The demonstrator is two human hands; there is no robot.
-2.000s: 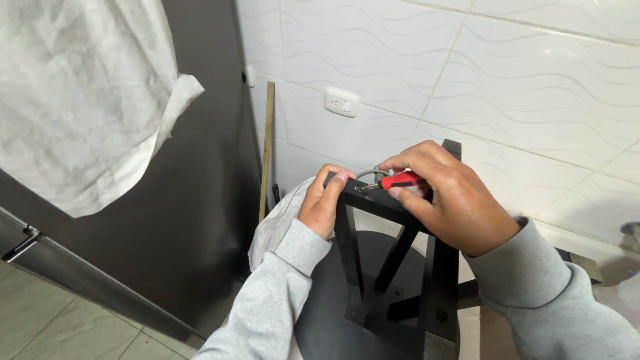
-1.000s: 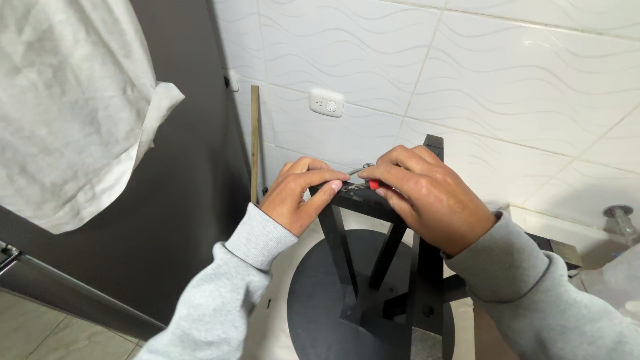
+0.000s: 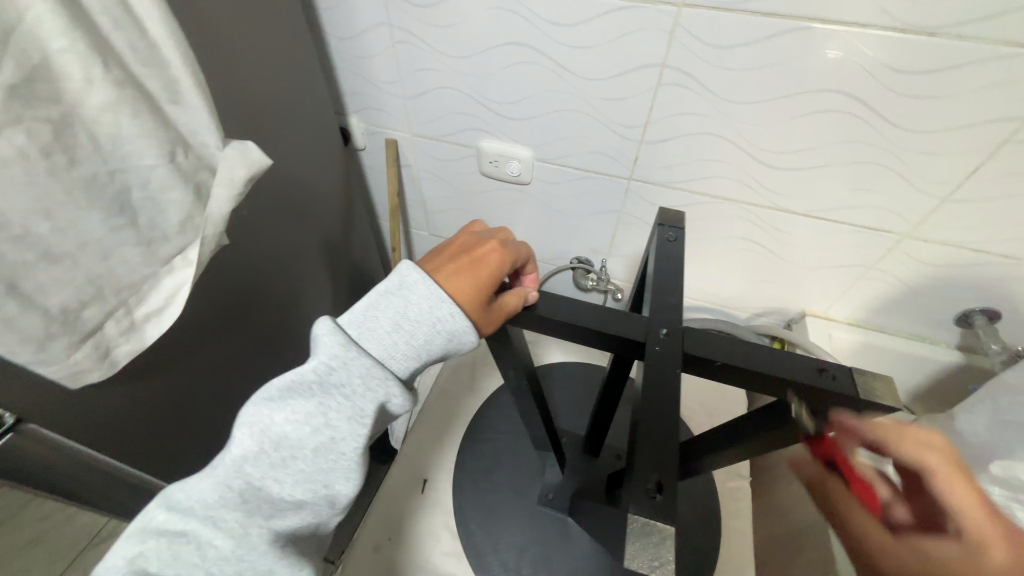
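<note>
An upturned stool or small table with a black round top [image 3: 512, 480] and black crossed legs [image 3: 660, 384] stands in front of me. My left hand [image 3: 488, 276] grips the far left end of one leg bar; its fingertips hide that end. At the lower right, my right hand [image 3: 912, 488] holds a small tool with a red handle [image 3: 848, 476] and a metal tip, blurred, near the right end of the crossbar. Bare metal-coloured caps show on some leg ends. A small dark screw-like piece [image 3: 424, 486] lies on the pale surface left of the round top.
A dark grey appliance [image 3: 264, 240] with a white cloth [image 3: 104, 176] over it stands at the left. Behind are a tiled wall with a power outlet [image 3: 506, 163], a wooden stick [image 3: 393, 200], and a metal tap [image 3: 592, 278] with a hose. Another metal fitting [image 3: 984, 332] is at the right.
My right hand has moved away from my left, down and to the right, with the red-handled tool. My left hand remains at the left end of the leg bar.
</note>
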